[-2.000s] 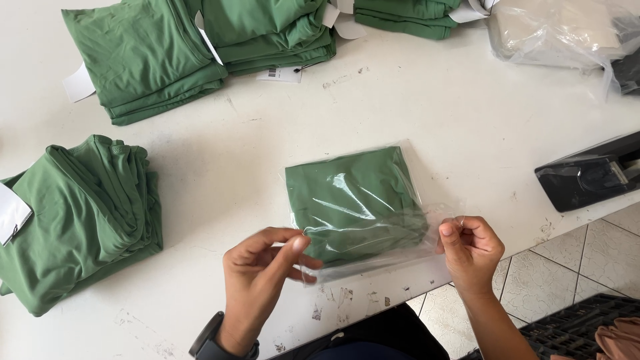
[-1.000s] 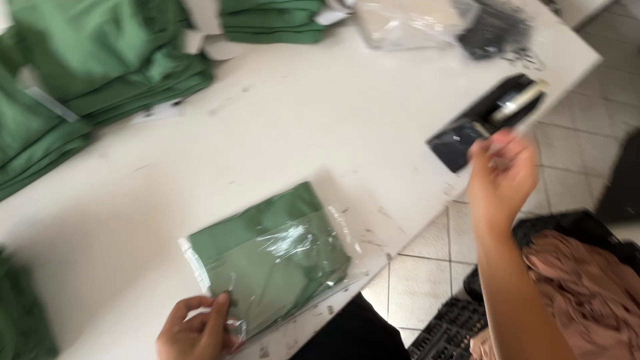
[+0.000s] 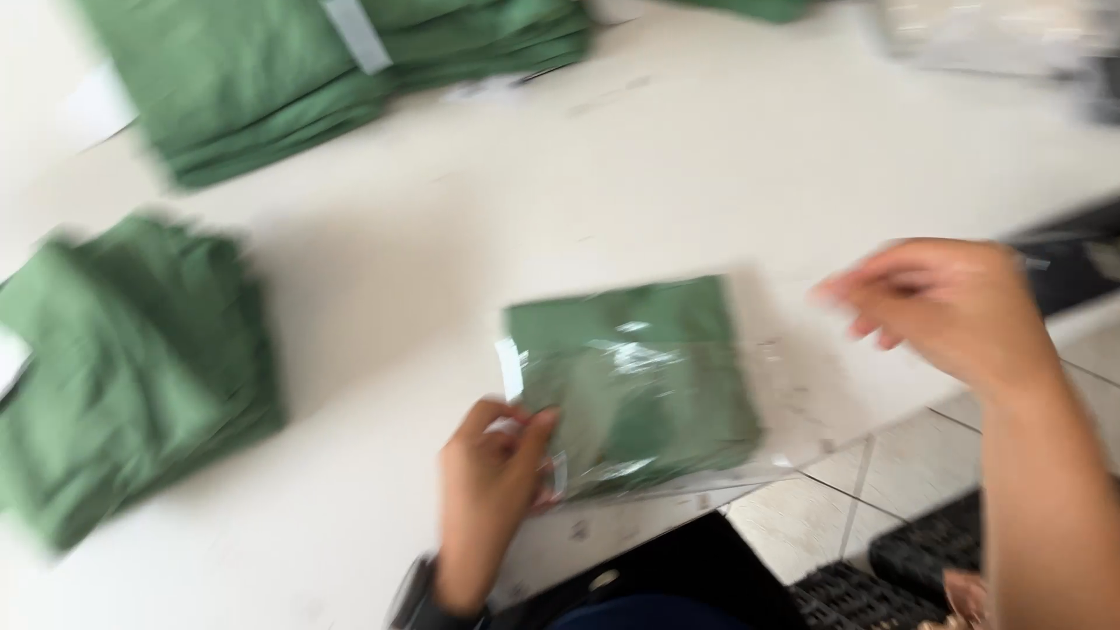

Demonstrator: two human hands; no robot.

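A folded green garment lies in a clear plastic bag near the table's front edge. My left hand pinches the bag's lower left corner between thumb and fingers. To the right of the bag, my right hand is raised over the table, blurred by motion; its fingers are bent close together, and whether a small piece of something is between them cannot be told. Behind my right wrist sits a black tape dispenser, partly hidden.
A pile of green garments is at the left, larger folded stacks at the back left. Plastic-wrapped items lie at the back right. A black plastic crate stands below the table edge on the tiled floor.
My right hand has come back leftward from the tape dispenser toward the bag. Two seconds ago both hands held the bag; now only my left does. The view has swung right and back.
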